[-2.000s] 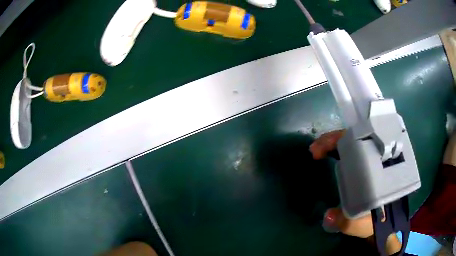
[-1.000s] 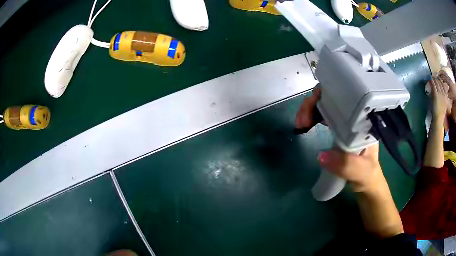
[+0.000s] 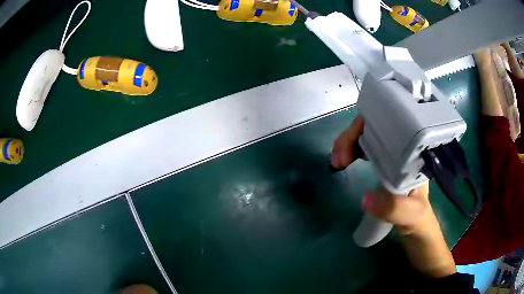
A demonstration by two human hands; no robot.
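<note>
My right hand (image 3: pixel 397 208) is closed around the grip of the large white-grey gun (image 3: pixel 405 123) at the right. The gun's long nose points up and left over the rail, and its thin tip touches or overlaps the right end of a yellow capsule (image 3: pixel 257 10) at the top. A black loop hangs from the gun's rear. Fingers show at the gun's left side, beside the black trigger; the gun hides the rest. Only a small blurred piece of skin, seemingly my left hand (image 3: pixel 138 289), shows at the bottom edge.
More yellow capsules (image 3: pixel 117 75) corded to white pods (image 3: pixel 39 89) lie on the green belt (image 3: pixel 189 74). A pale rail (image 3: pixel 230 116) runs between belt and bench (image 3: pixel 258 229). A slanted grey bar (image 3: pixel 459 37) is at upper right. Another person's arm in a dark red sleeve (image 3: pixel 497 189) is at right.
The belt products have moved left and down. The gun first swung from upright to pointing up-left, then dropped slightly, with its tip now at a capsule. The other person's arm has moved in closer.
</note>
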